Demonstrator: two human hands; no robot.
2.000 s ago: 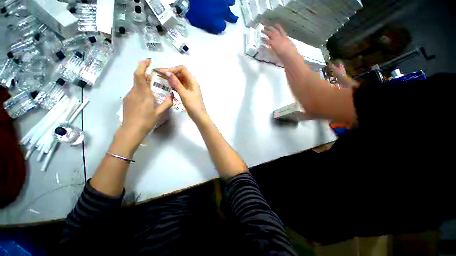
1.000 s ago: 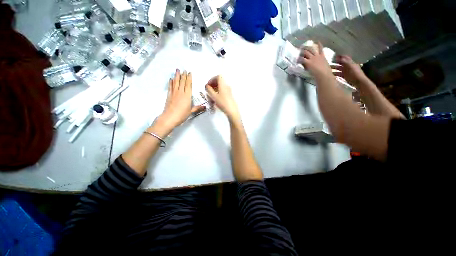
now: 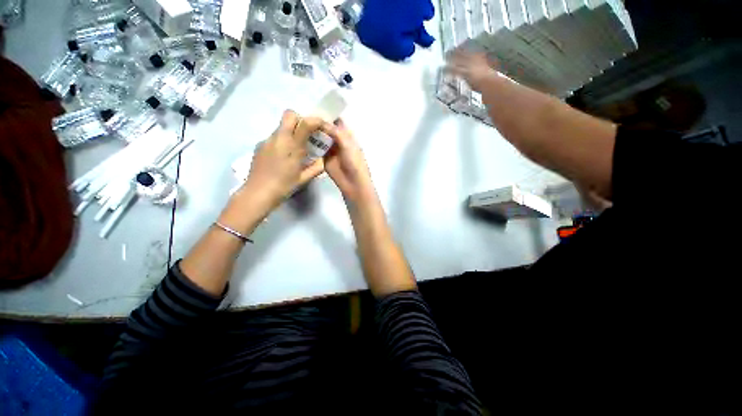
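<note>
My left hand [image 3: 282,161] and my right hand [image 3: 346,162] meet over the middle of the white table [image 3: 390,236]. Between their fingers they hold a small item with a white label [image 3: 319,144] and dark print, likely a bottle; the fingers hide most of it. A pale, faint piece shows just above the fingertips. Another white piece [image 3: 242,166] lies partly behind my left wrist. Clear bottles [image 3: 167,88] with dark caps are heaped at the upper left.
White sticks [image 3: 118,183] and a capped bottle [image 3: 156,186] lie left. Brown cloth [image 3: 31,179] is far left, blue bundle [image 3: 395,26] at top. Stacked cartons [image 3: 537,41] and a loose carton [image 3: 511,201] are right. Another person's arm [image 3: 541,122] reaches to the cartons. Blue plastic [image 3: 37,378] is lower left.
My hands were low and apart over the table around a small white piece; now they are together, holding the labelled item. The other person's hand has moved left along the cartons.
</note>
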